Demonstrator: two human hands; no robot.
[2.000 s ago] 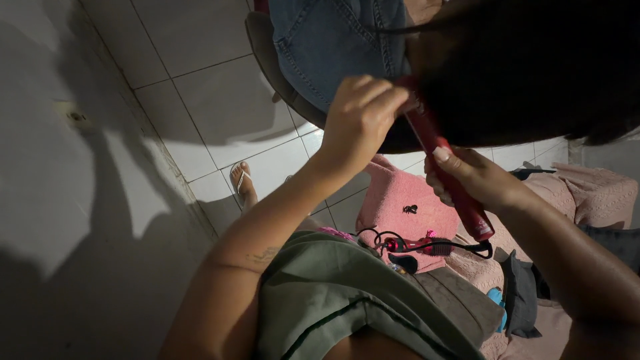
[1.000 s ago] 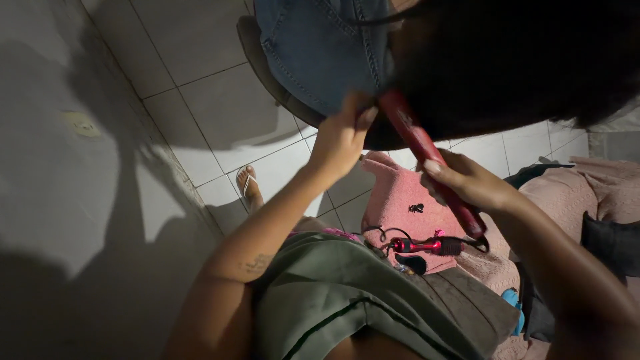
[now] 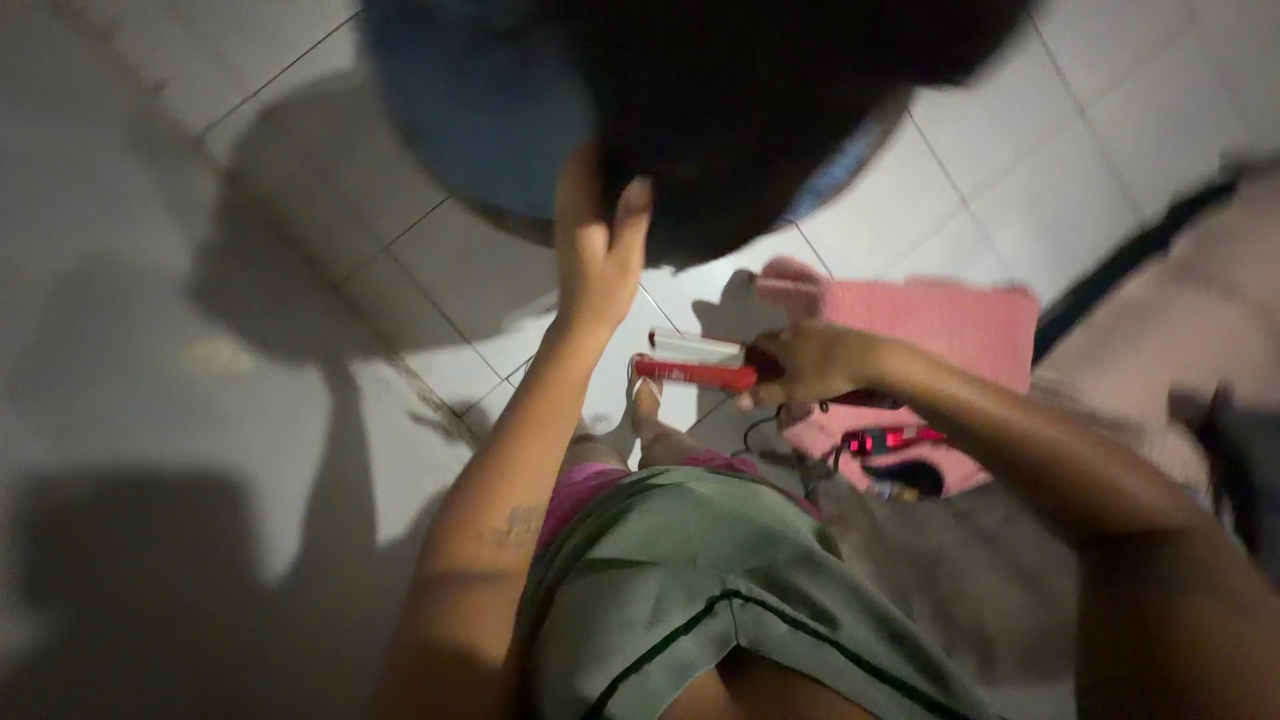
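Observation:
My right hand holds a red hair straightener by its handle end. The straightener's two arms stand apart, pointing left, away from the hair. My left hand is raised against the dark hair of a person in front of me, thumb and fingers at its edge. Blur and shadow hide whether a strand lies between them. Blue denim clothing of that person shows left of the hair.
A pink towel lies at the right, with a red and black corded device on it. Further right is pale pink fabric. White floor tiles and a wall surround the seated person.
The straightener has come away from the hair and its arms have parted; it was closed at the strand before. My left hand remains at the hair. The view has shifted noticeably.

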